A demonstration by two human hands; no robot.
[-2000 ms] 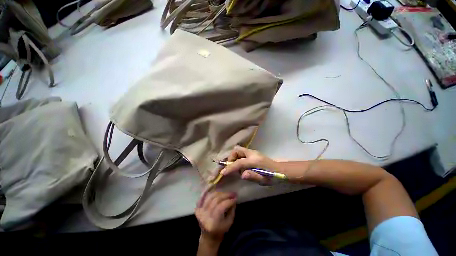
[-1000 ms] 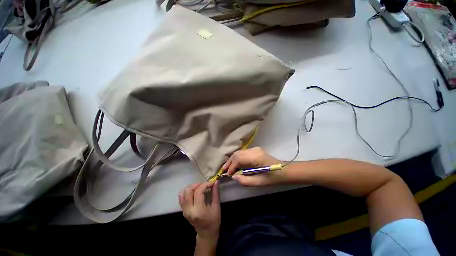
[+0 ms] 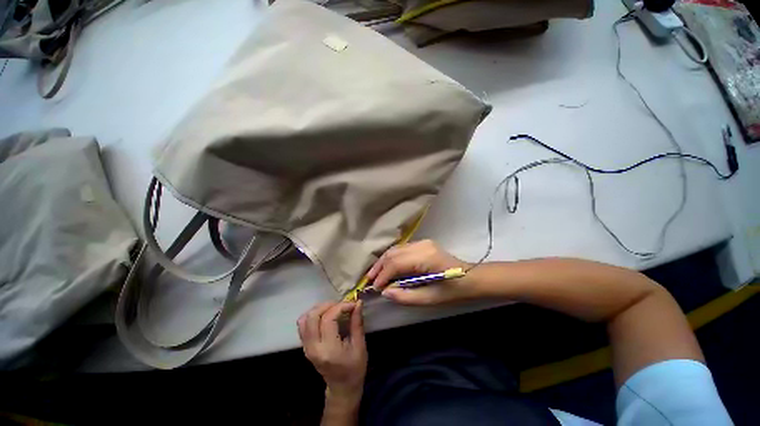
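A beige tote bag lies on the white table, with its grey-beige straps looped to the left. Yellow tape shows along its right edge. My left hand pinches the bag's corner at the table's front edge. My right hand holds the thread-burning pen, white and purple with a yellow end. Its tip is at the corner, between my two hands. The exact contact is too small to tell. A thin pale cord runs from the pen's rear.
Another beige bag lies at the left. A bag pile is at the far edge. A dark lead and loops of cord lie at the right. A power strip and a mottled board are at the far right.
Since two seconds ago, my left hand has moved up to the bag's corner and pinches it. The pen's tip has moved down to that corner. The last second shows little change beyond a slight view shift.
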